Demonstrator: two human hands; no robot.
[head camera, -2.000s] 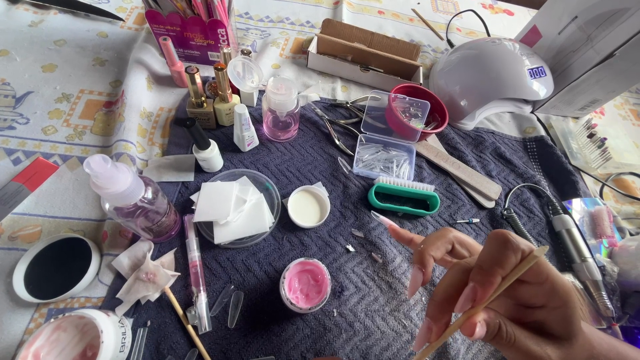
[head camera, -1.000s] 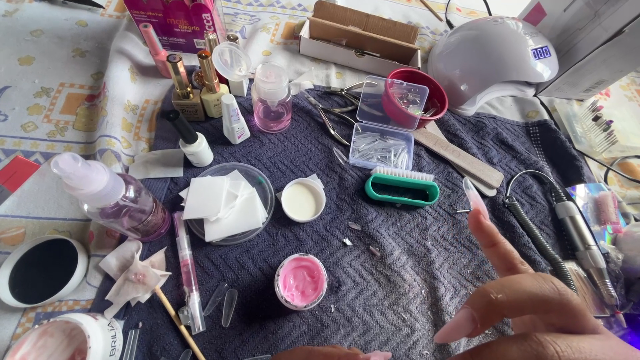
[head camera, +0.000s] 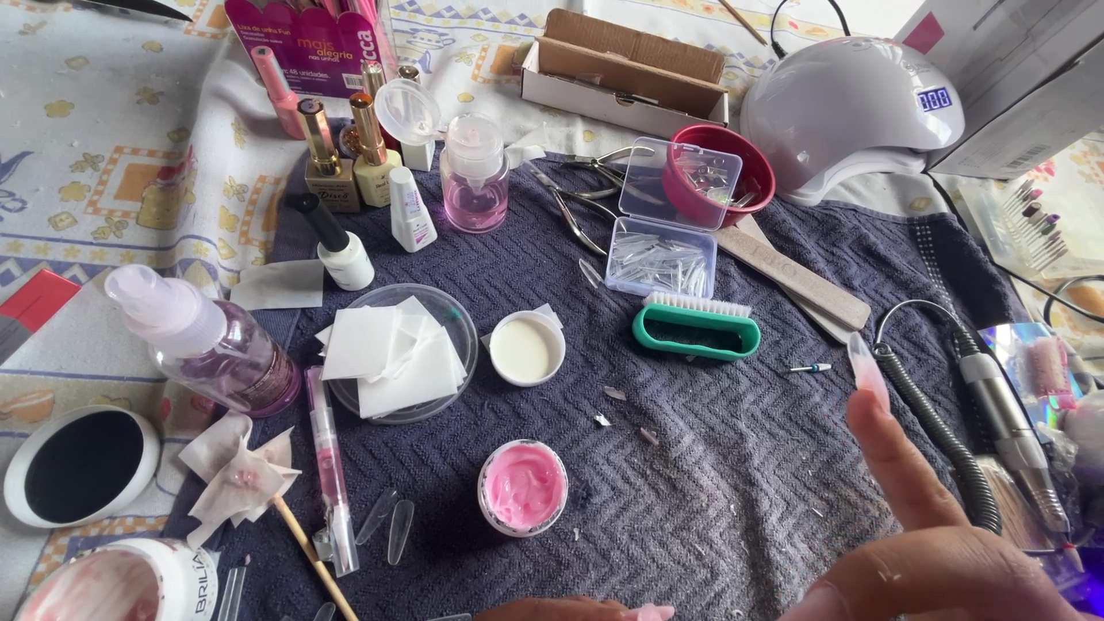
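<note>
My right hand (head camera: 931, 552) is at the lower right, partly cut off by the frame. Its index finger points up, with a long pink-and-clear nail beside the coiled cord of a nail drill (head camera: 1009, 414). Whether its other fingers hold anything is hidden. Only a finger and pink nail of my left hand (head camera: 569, 609) show at the bottom edge; its grip is out of view. Up and left of the hands stands an open jar of pink gel (head camera: 523, 488). A green nail brush (head camera: 697, 332) and a small drill bit (head camera: 811, 368) lie farther back.
On the dark towel are a cup of white powder (head camera: 527, 348), lint-free wipes (head camera: 405, 354), a box of clear nail tips (head camera: 661, 259), nippers (head camera: 573, 211) and a pump bottle (head camera: 207, 345). A white nail lamp (head camera: 849, 112) stands behind. A wooden stick (head camera: 315, 561) leans at lower left.
The wooden stick seen in a hand two seconds ago no longer shows there. The right hand's index finger now points up at the right. A finger has appeared at the bottom edge.
</note>
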